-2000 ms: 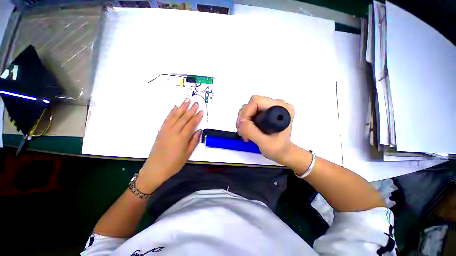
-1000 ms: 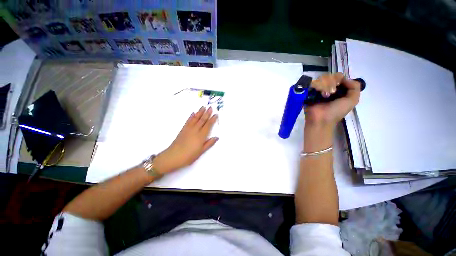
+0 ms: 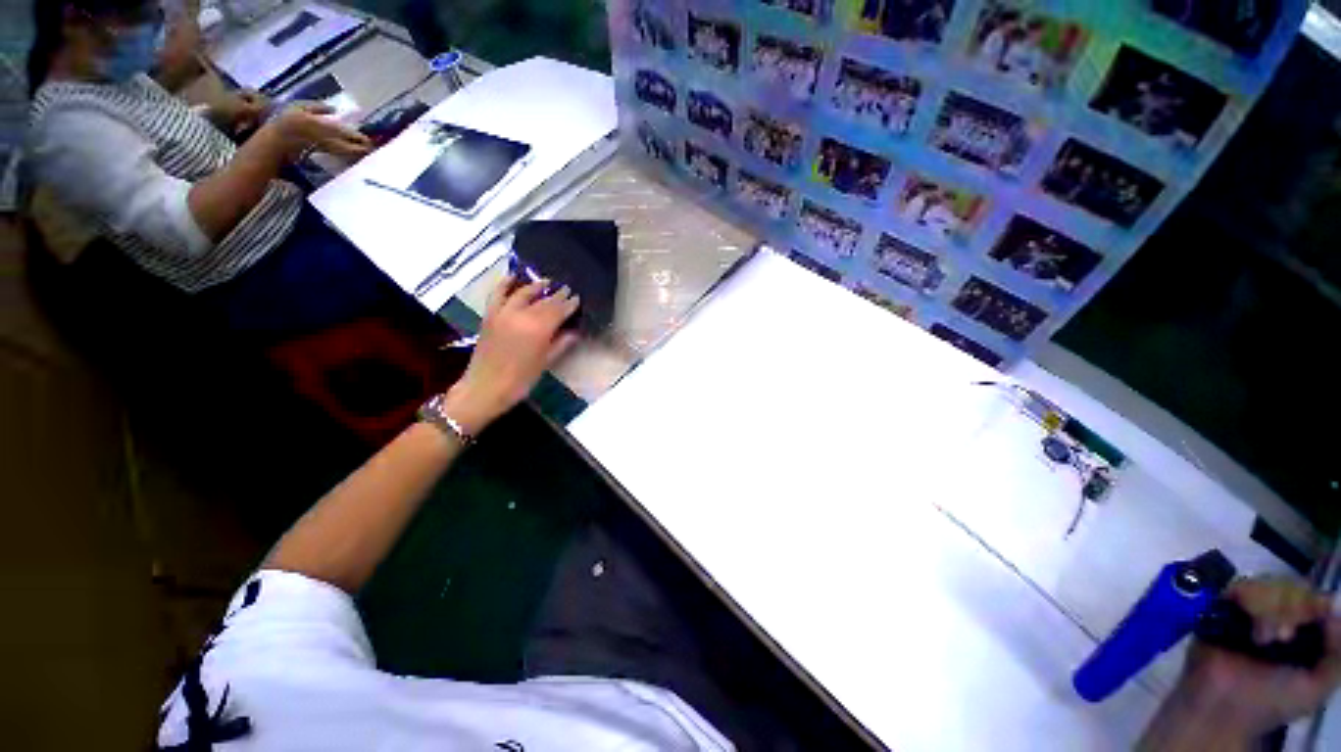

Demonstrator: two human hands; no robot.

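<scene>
My left hand [image 3: 518, 338] is at the dark panel stack [image 3: 584, 262], fingers on its near edge; whether it grips a panel cannot be told. My right hand [image 3: 1262, 661], cut off by the lower right edge, holds the black handle of the blue roller [image 3: 1141, 638] over the white work sheet. The small circuit board [image 3: 1091, 444] with thin lead wires [image 3: 1071, 485] lies at the right on the white surface. Any clear panel beside the board cannot be made out.
The photo sheet [image 3: 941, 140] stands upright behind the work. Clear plastic wrap [image 3: 674, 272] lies under the dark panels. The white work sheet [image 3: 780, 426] spans the bench. A person [image 3: 162, 162] sits at the far left, near a dark panel on white sheets [image 3: 471, 165].
The view has turned left. My left hand has moved from beside the circuit board to the dark panel stack. My right hand still holds the blue roller.
</scene>
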